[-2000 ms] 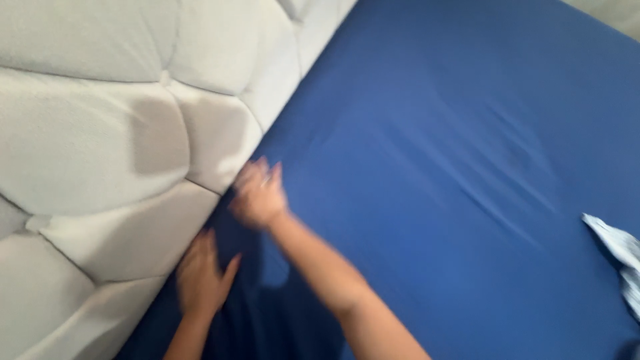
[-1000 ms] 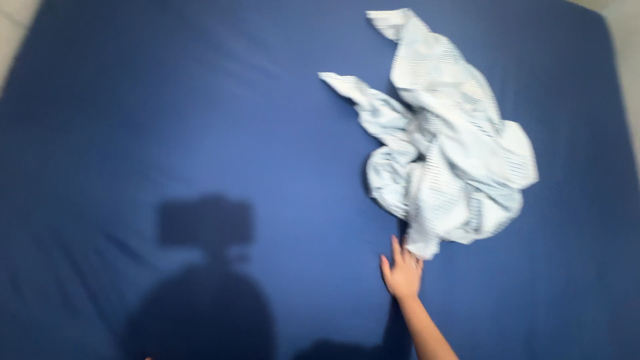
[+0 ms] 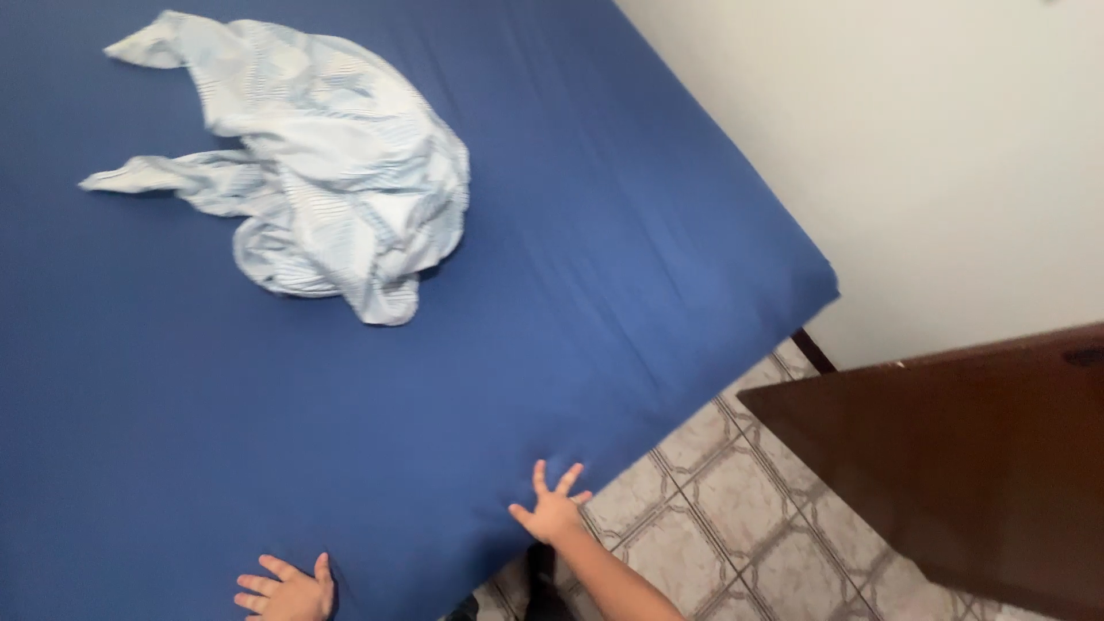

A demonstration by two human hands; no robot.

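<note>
A blue fitted sheet [image 3: 414, 405] covers the mattress, with shallow creases along its right side. My left hand [image 3: 289, 591] rests on the sheet at the bottom of the view, fingers spread, holding nothing. Over the mattress edge, my right hand [image 3: 552, 513] presses the sheet with its fingers apart, and it too holds nothing. A crumpled light blue and white patterned cloth [image 3: 336, 164] lies on the sheet at the upper left, away from both hands, with two twisted ends pointing left.
Patterned floor tiles [image 3: 707, 500] show beside the bed. A dark brown wooden panel [image 3: 966, 457] stands at the lower right, its corner near the mattress. A pale wall [image 3: 906, 155] borders the bed's far right side. Part of a foot or leg shows below my right hand.
The view has swung from the padded headboard to the bed's outer corner. My right hand was beside the patterned cloth; it now rests at the mattress edge, and my left hand has come into view.
</note>
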